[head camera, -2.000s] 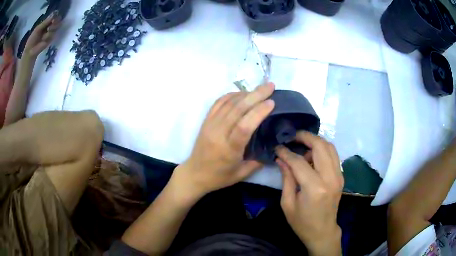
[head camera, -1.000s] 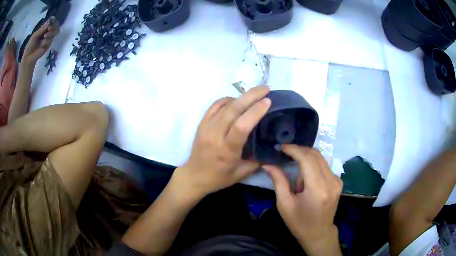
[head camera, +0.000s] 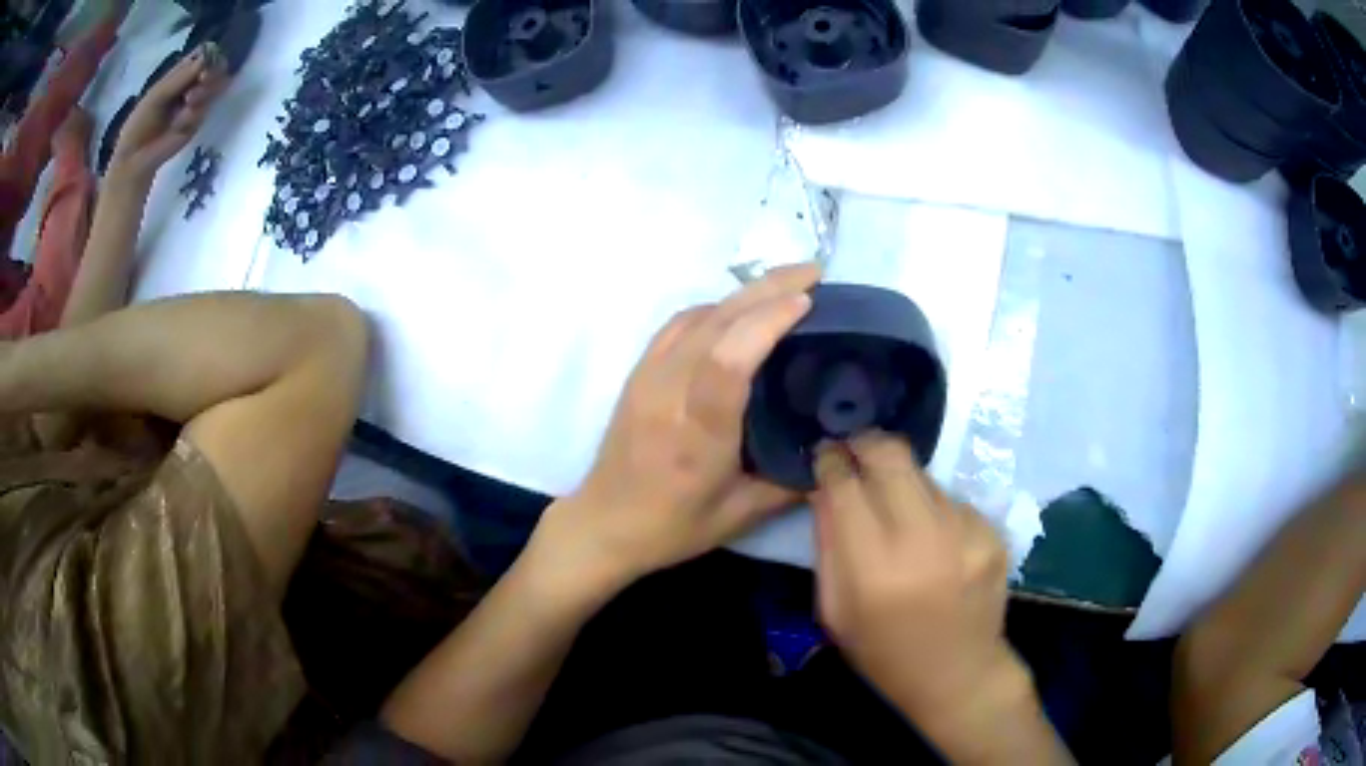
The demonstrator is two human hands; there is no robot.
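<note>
A dark housing (head camera: 884,317) is held tilted over the near table edge, its open side with the round central post facing me. My left hand (head camera: 682,427) grips its left side, fingers on the rim and thumb below. My right hand (head camera: 914,561) has its thumb and fingertips pinched together inside the lower part of the housing, below the post. The fingertips hide whatever is between them, so I cannot tell if they hold a small part.
A pile of small branched clips (head camera: 367,127) lies at the upper left. Other housings (head camera: 824,60) stand along the back, with stacked housings (head camera: 1251,90) at the right. Clear plastic (head camera: 1109,344) and a green scrap (head camera: 1089,551) lie right. People's arms (head camera: 247,359) are on both sides.
My right fingers have closed together and sit lower in the housing, more in front of it. The view has shifted slightly, so the table things appear further right and lower.
</note>
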